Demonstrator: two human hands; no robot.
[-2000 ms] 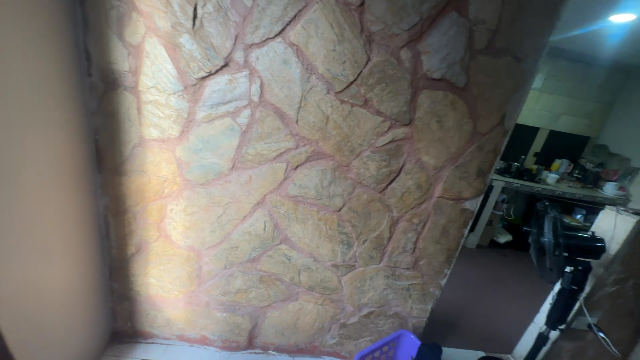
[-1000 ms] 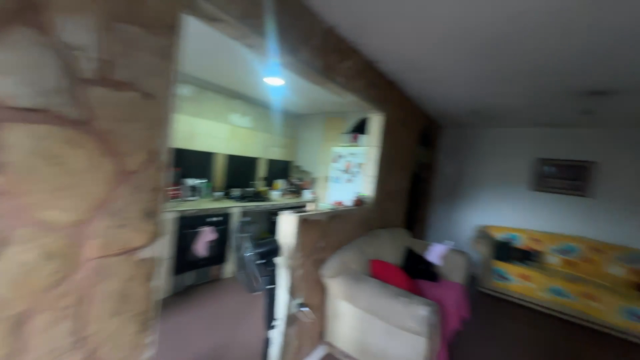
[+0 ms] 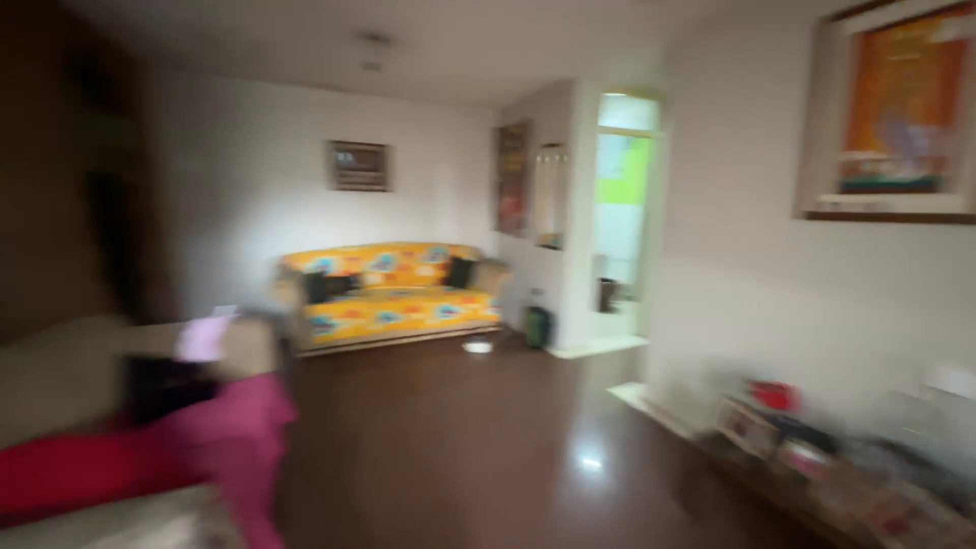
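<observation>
Neither my left hand nor my right hand shows in the head view, which is blurred. At the lower left, a beige sofa carries a red cushion or cloth, a pink cloth, a black cushion and a pale lilac cloth. Against the far wall stands another sofa with a yellow patterned cover and dark cushions at its two ends.
Brown floor runs between the sofas and the right wall. Along that wall a low shelf holds several blurred items, one of them red. A bright doorway opens beyond. A dark green object stands beside the far sofa.
The view has swung far to the right, from a stone wall past a kitchen opening to the living room. No hand appears in any frame.
</observation>
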